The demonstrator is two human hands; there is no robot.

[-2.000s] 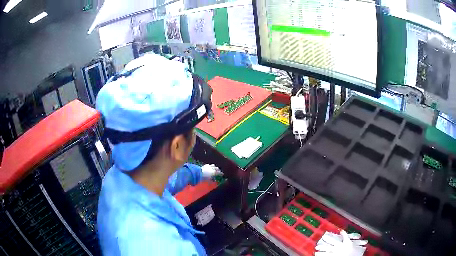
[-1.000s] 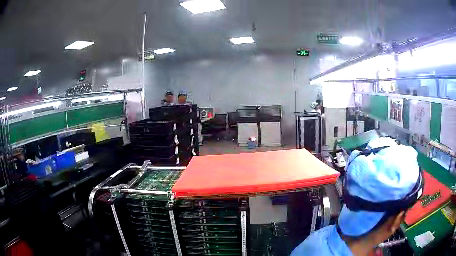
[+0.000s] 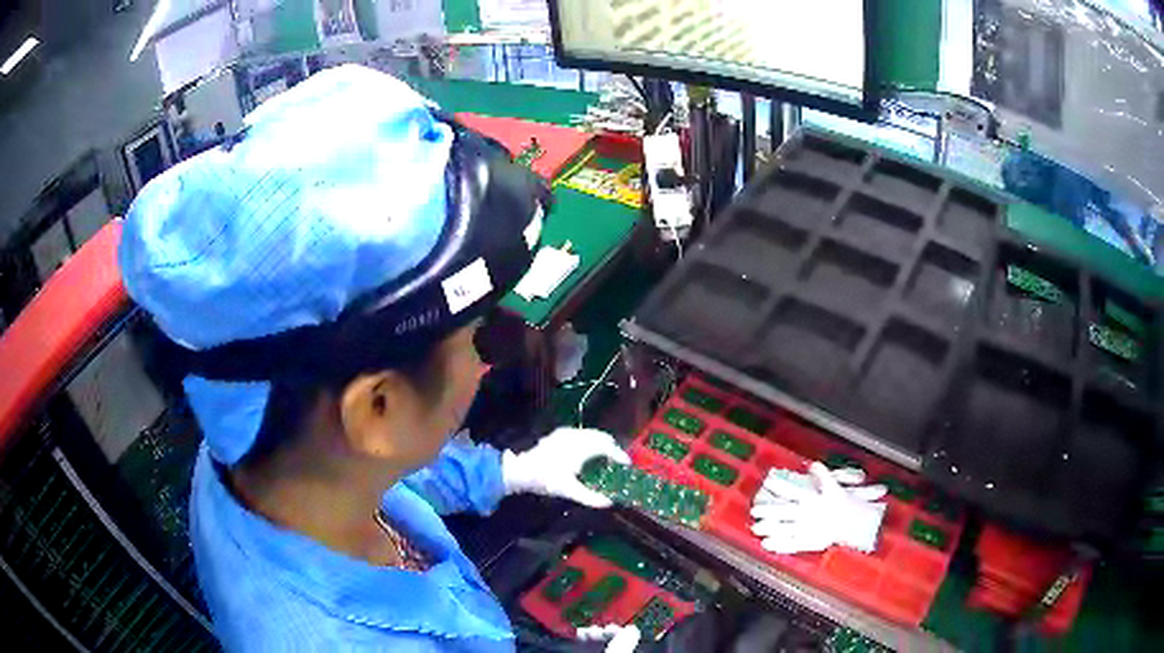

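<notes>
Neither of my hands can be made out. Nearest in front, a neighbouring worker's white-gloved hand (image 3: pixel 562 466) holds a green circuit board strip (image 3: pixel 645 491) at the left edge of the red compartment tray (image 3: pixel 849 577). Small green boards (image 3: pixel 730 444) lie in some tray pockets. A pair of white gloves (image 3: pixel 820 508) lies on the tray. White-gloved fingertips (image 3: pixel 606 637) show at the bottom edge, beside a red surface (image 3: pixel 571 615) with green boards; whose they are is not clear.
The worker's blue cap (image 3: pixel 300 204) and smock fill the left. A large black tray (image 3: pixel 817 274) with deep pockets lies above the red tray. A monitor (image 3: pixel 728 45) hangs at the top. A green bench (image 3: pixel 594 236) stands behind; a red-topped rack (image 3: pixel 64 313) stands far left.
The view swung left to the rack and hall, then back to the trays. Compared with the earliest frame, the worker appears larger and the gloved hand now holds a board strip by the red tray.
</notes>
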